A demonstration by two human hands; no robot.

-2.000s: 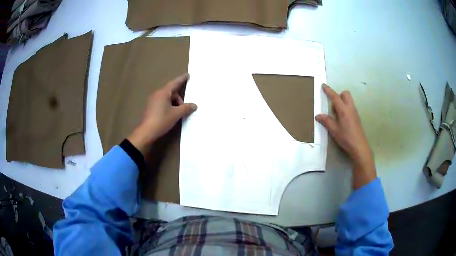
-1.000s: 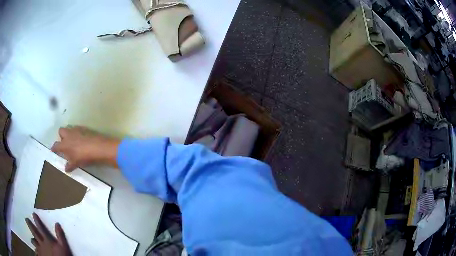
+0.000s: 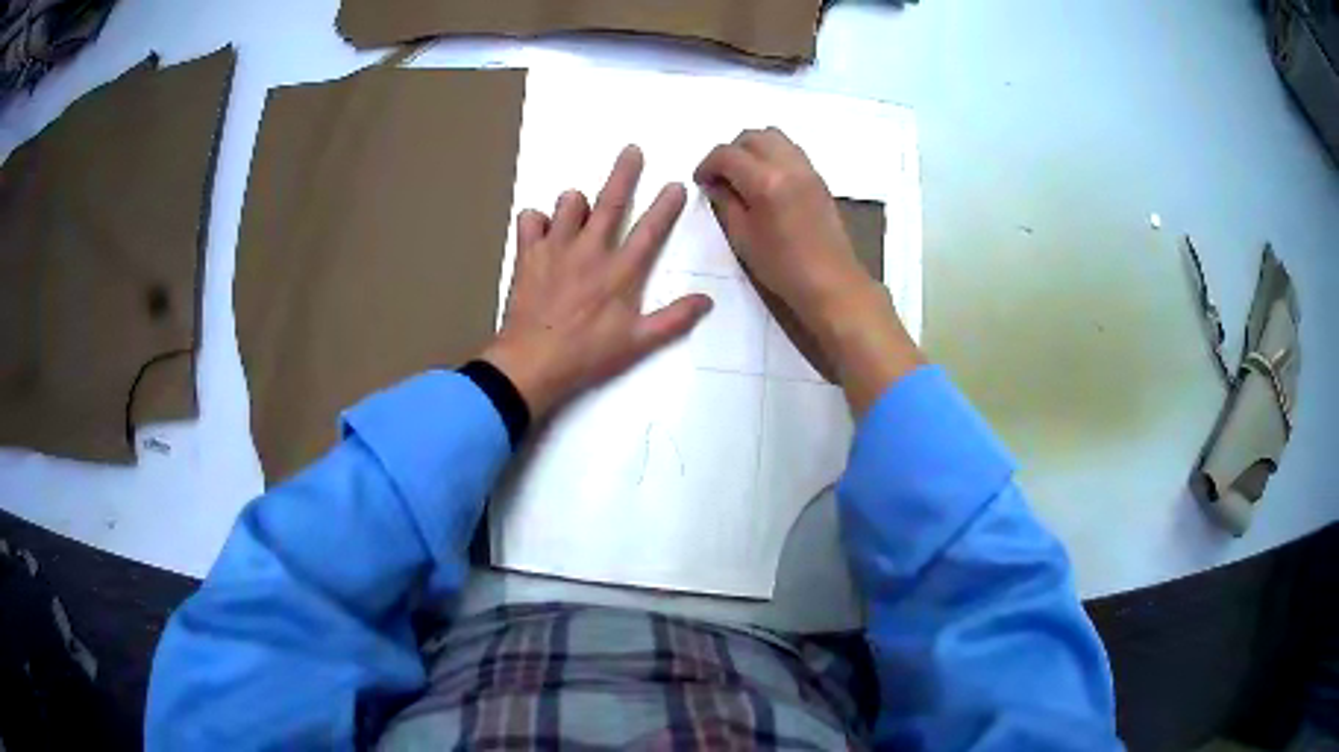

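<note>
A white card template (image 3: 632,485) with faint pencil lines lies over a brown cut panel (image 3: 367,221), which shows at its left and through the template's window. My left hand (image 3: 595,294) lies flat on the template with fingers spread, holding nothing. My right hand (image 3: 771,199) is at the window's upper left edge, its thumb and fingertips pinched together. Something tiny may be between the fingertips, but it is hidden. My right hand and wrist cover part of the window.
Brown panels (image 3: 103,265) lie at the left. A stack of brown panels (image 3: 588,18) is at the far edge. A tied beige bundle (image 3: 1248,397) lies at the right beside a narrow twisted fabric strip (image 3: 1207,306). Dark bundles are in the far corners.
The view has swung back from the right side to the table. My left hand has moved onto the template and spread flat. My right hand has moved from the template's right edge to the window.
</note>
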